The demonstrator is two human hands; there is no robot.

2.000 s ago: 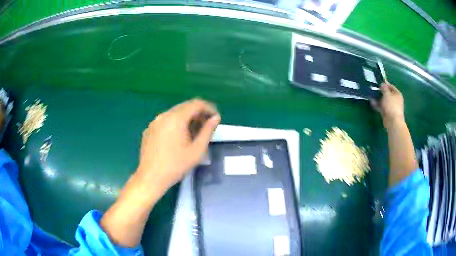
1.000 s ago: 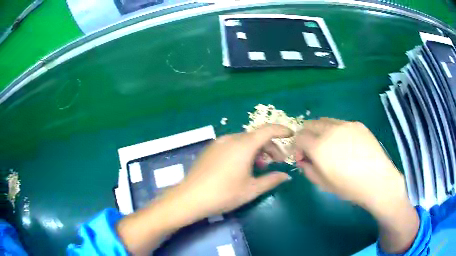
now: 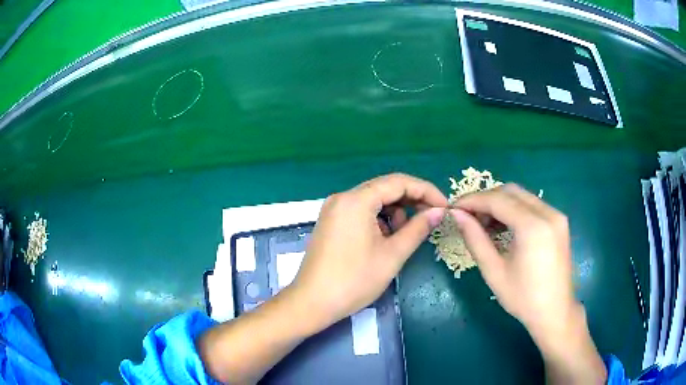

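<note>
My left hand (image 3: 361, 244) and my right hand (image 3: 519, 252) meet at the fingertips over the pile of small pale parts (image 3: 455, 248). Thumb and forefinger of each hand are pinched around something too small to make out. A black back cover (image 3: 282, 368) with white adhesive patches (image 3: 366, 331) lies below and left of the pile, partly hidden by my left hand and forearm. White interleaf sheets (image 3: 256, 218) show past its far and left edges.
Another black cover (image 3: 534, 71) on a white sheet lies at the far right. Fanned covers (image 3: 662, 263) stand at the right edge, with a thin dark stick (image 3: 638, 284) beside them. A smaller pale pile (image 3: 35, 241) and a neighbour's blue sleeve (image 3: 26, 346) are at the left. A metal rail (image 3: 150, 45) borders the bench.
My right hand has left the far cover and come to the pale pile. My left hand has moved from the near cover's far edge to meet it. The camera view has also shifted.
</note>
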